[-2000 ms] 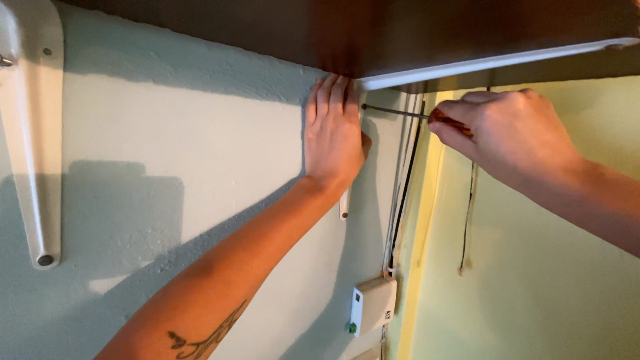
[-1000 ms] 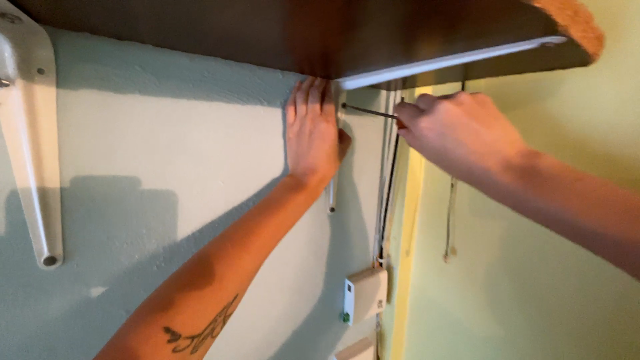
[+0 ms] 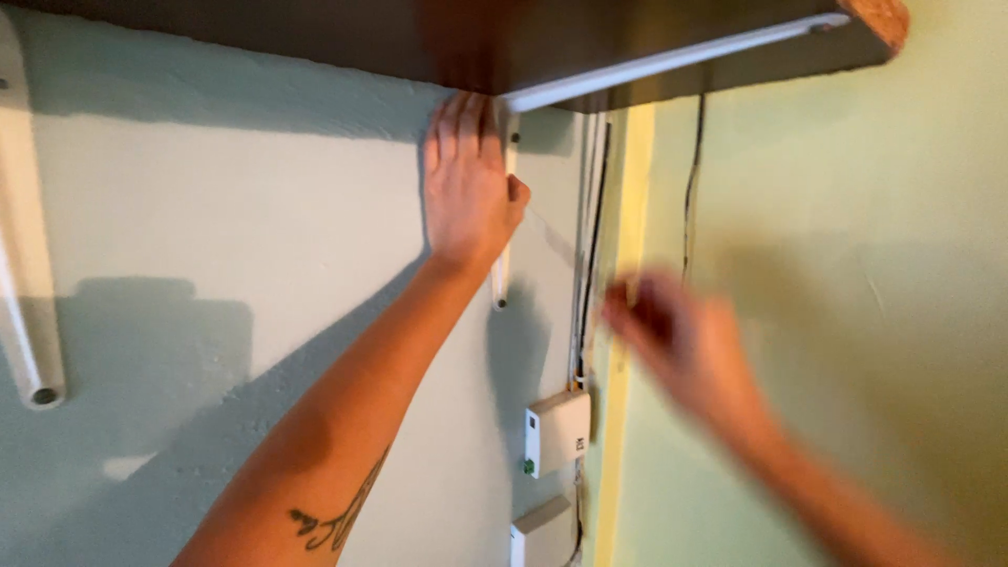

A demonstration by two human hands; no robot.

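My left hand (image 3: 470, 185) lies against the wall just under the dark shelf (image 3: 315, 39), its thumb over the white metal shelf bracket (image 3: 669, 63). A screw head (image 3: 516, 138) shows in the bracket's upright arm right of my fingers, and another screw (image 3: 502, 303) sits at its lower end. My right hand (image 3: 677, 339) is blurred, lower and to the right, in front of the yellow-green wall. Its fingers are curled; a faint streak runs from it up toward the bracket, and whether it holds the screwdriver cannot be made out.
A second white bracket (image 3: 31, 260) stands at the far left. Cables (image 3: 594, 252) run down the wall corner beside a yellow strip (image 3: 630, 236). Below are two white boxes, the upper (image 3: 559, 433) above the lower (image 3: 543, 531). A dark cord (image 3: 693, 173) hangs on the right wall.
My right hand has moved down and away from the bracket's upper screw, where it held a screwdriver in both earlier frames. My left hand stays at the bracket.
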